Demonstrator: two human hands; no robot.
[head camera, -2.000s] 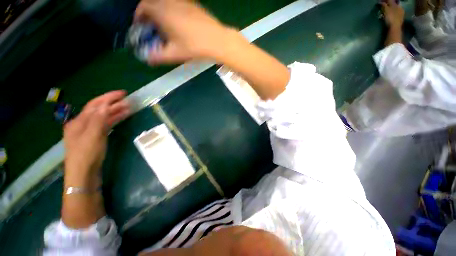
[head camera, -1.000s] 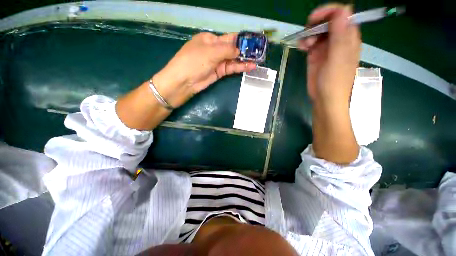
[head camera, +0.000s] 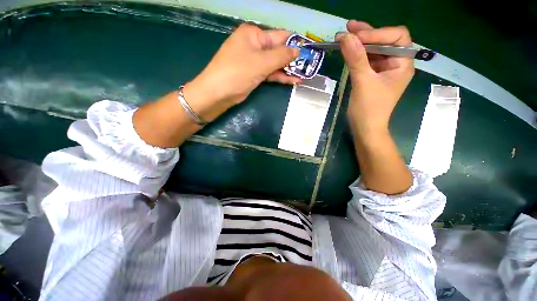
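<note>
My left hand (head camera: 250, 62) holds an open smartwatch housing (head camera: 305, 60) between thumb and fingers, its blue inside facing up, just beyond the front white sheet stack. A small yellow piece (head camera: 314, 37) shows at the housing's far edge. My right hand (head camera: 380, 64) is closed on grey metal tweezers (head camera: 385, 50), held nearly level, dark rear end to the right. The tweezer tips are over the upper part of the housing; whether they touch it or hold anything is too small to tell.
A white sheet stack (head camera: 306, 120) lies on the dark green worktop (head camera: 247, 170) and another white stack (head camera: 437, 129) lies to the right. A pale rail (head camera: 471, 79) curves between worktop and green belt (head camera: 471, 29). Pale sleeves of other people show at both sides.
The right hand has brought the tweezers left and level, with their tips over the housing. The left thumb now reaches onto the housing, which has tilted slightly.
</note>
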